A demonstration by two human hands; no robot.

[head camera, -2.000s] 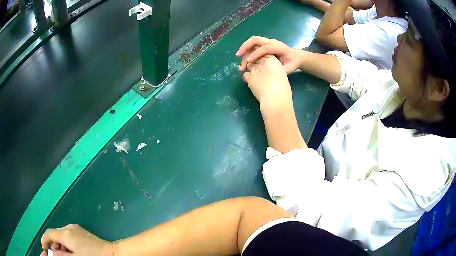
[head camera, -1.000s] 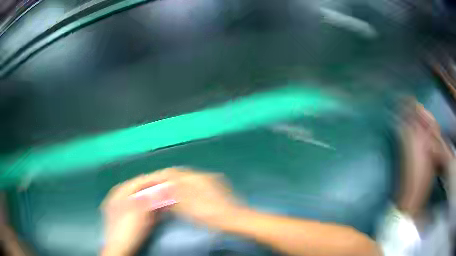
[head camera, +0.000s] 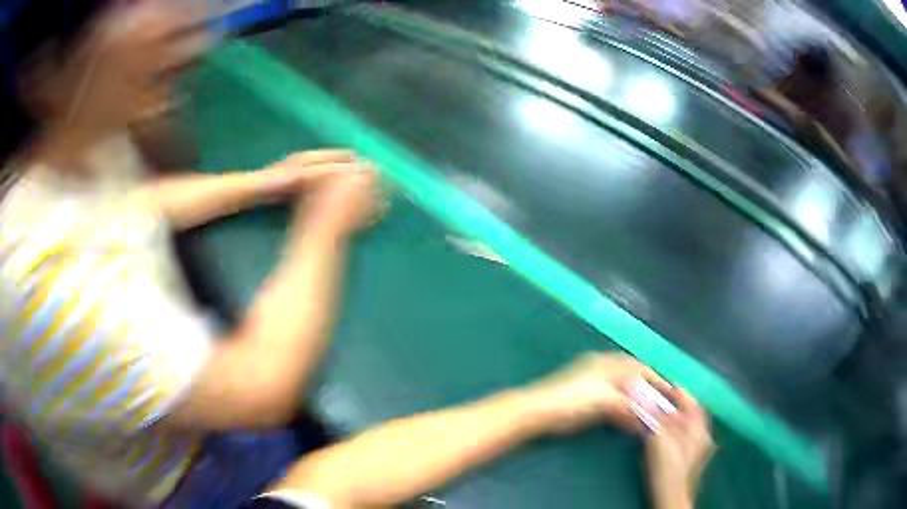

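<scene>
The picture is blurred. A small pale pink plastic frame [head camera: 651, 403] shows between my two hands at the lower right, above the green tabletop. My left hand [head camera: 605, 386] comes in from the bottom left and has its fingers on the part's left side. My right hand [head camera: 686, 432] comes up from the bottom edge and holds the part's right side. The fingers cover much of the part, and its opening cannot be made out.
A person [head camera: 99, 298] in a yellow-and-white patterned top sits at the left, forearms on the green table [head camera: 398, 318]. A bright green edge strip [head camera: 557, 273] runs diagonally past my hands. Beyond it lies the dark conveyor [head camera: 597, 199]. Blurred people are at the upper right.
The view has swung left; the person in white on the right is out of view and another person shows at the left. My hands, still together on the part, now appear lower right.
</scene>
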